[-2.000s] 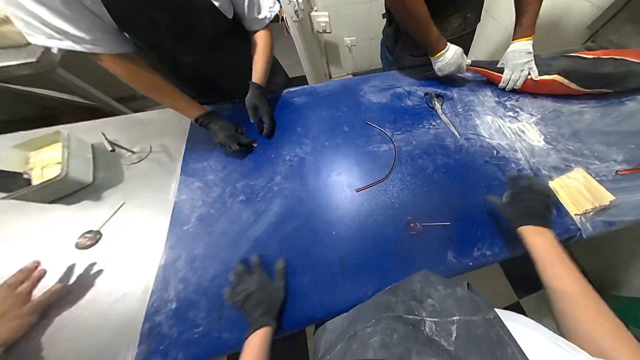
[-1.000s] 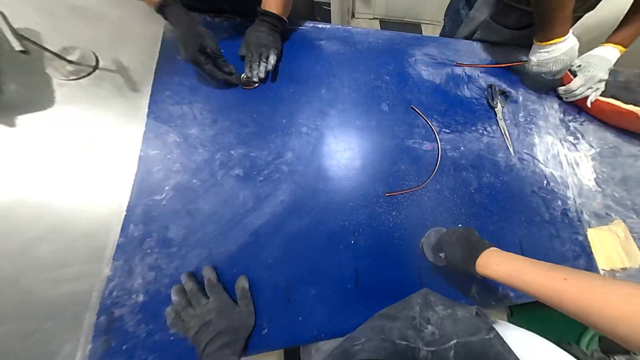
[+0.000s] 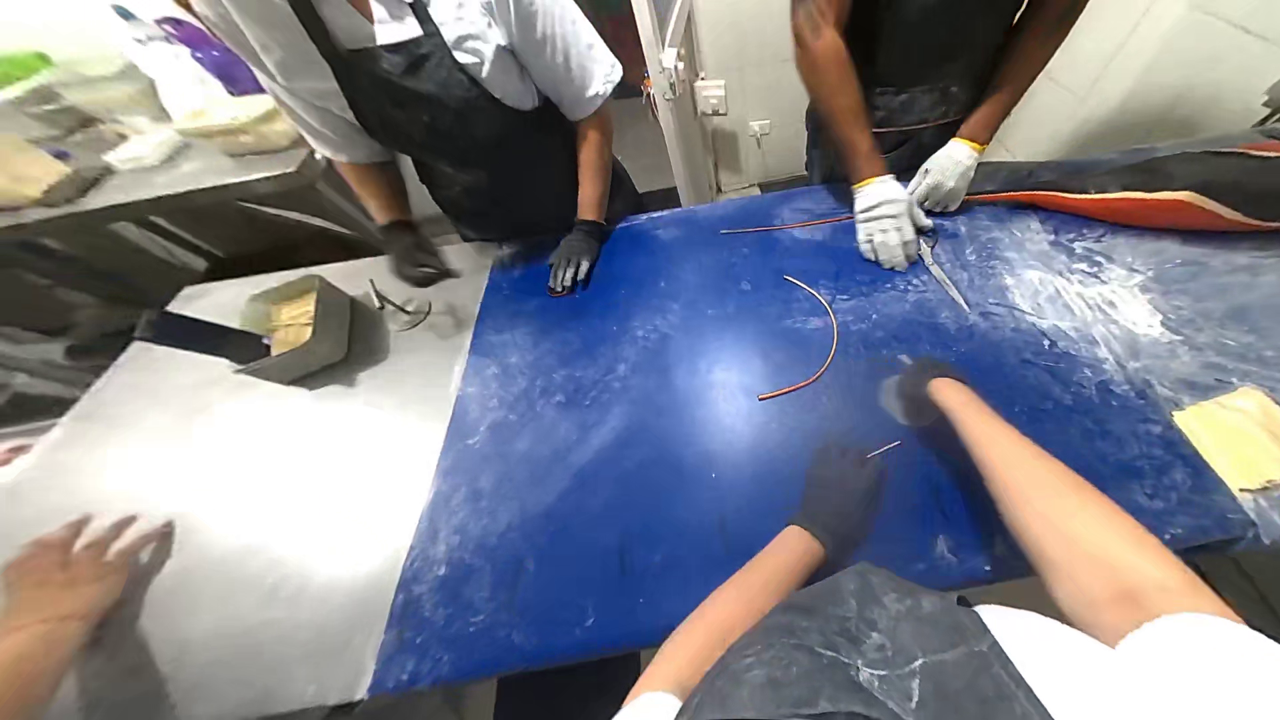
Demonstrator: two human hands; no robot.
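My left hand (image 3: 840, 495), in a dark glove, lies on the blue table covering beside a short thin stick (image 3: 884, 449). Motion blur hides whether its fingers grip the stick. My right hand (image 3: 928, 388), also gloved and blurred, is just beyond it and to the right, closed around a pale round object (image 3: 892, 400) low over the table. A thin, curved reddish-brown candy rope (image 3: 832, 340) lies farther forward, touched by neither hand. Metal scissors (image 3: 945, 278) rest beyond my right hand, their handles partly under a co-worker's white glove.
Co-workers' gloved hands (image 3: 575, 258) (image 3: 888, 225) are at the far edge, one pair by a thick striped candy roll (image 3: 1120, 205). A bare hand (image 3: 85, 570) rests at left. A grey bin (image 3: 330, 335) stands on the metal table; a stack of sticks (image 3: 1235, 435) lies at right.
My left hand has moved right, close to my right hand. The far right co-worker's glove has come over the scissors' handles. The view has shifted widely.
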